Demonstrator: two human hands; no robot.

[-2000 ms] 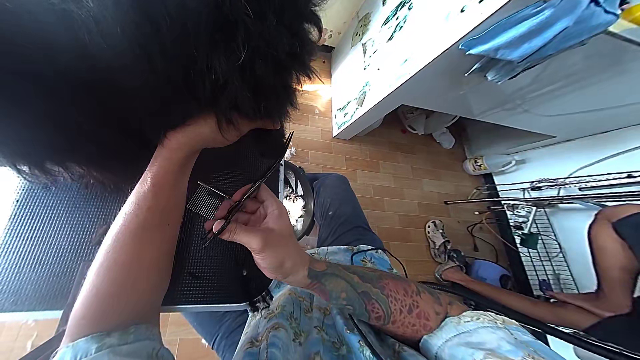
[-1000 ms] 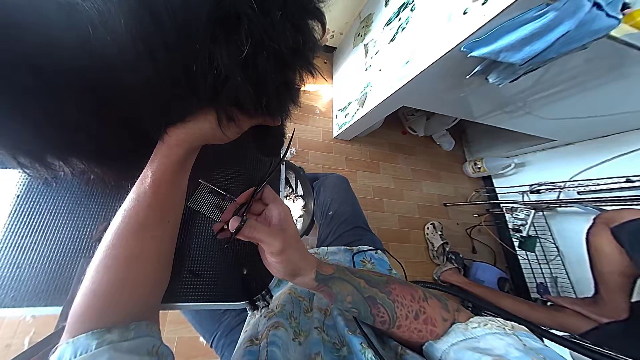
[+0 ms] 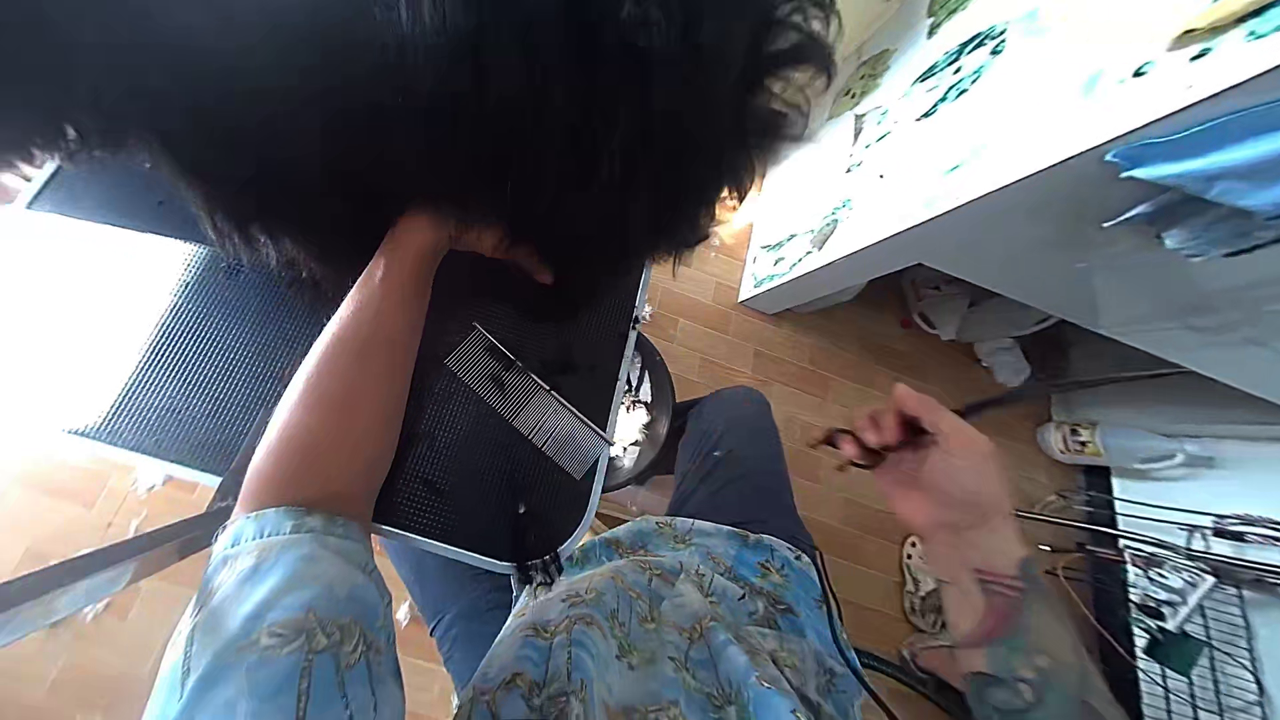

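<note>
A big mass of black fur, the coat of an animal that looks like a dog [image 3: 500, 120], fills the upper left over a black ribbed grooming table [image 3: 450, 490]. My left hand [image 3: 490, 245] reaches into the fur's lower edge; its fingers are partly hidden there, so its hold cannot be made out. A metal grooming comb [image 3: 530, 405] lies on the table below that hand. My right hand [image 3: 925, 450] is out to the right over the floor, blurred, with its fingers around the handles of dark scissors [image 3: 865, 445]. The blades point right and are blurred.
A round dark bowl or pan [image 3: 650, 420] with pale fluff is beside the table's right edge. At right are a white counter [image 3: 900, 190] with blue cloths [image 3: 1210, 180], a plastic bottle [image 3: 1110, 445] and a wire rack [image 3: 1200, 640]. A shod foot [image 3: 920, 590] stands on the floor.
My right hand has moved from above the table, next to the comb, out to the right with the scissors. The comb now shows in full. My left hand stays at the fur.
</note>
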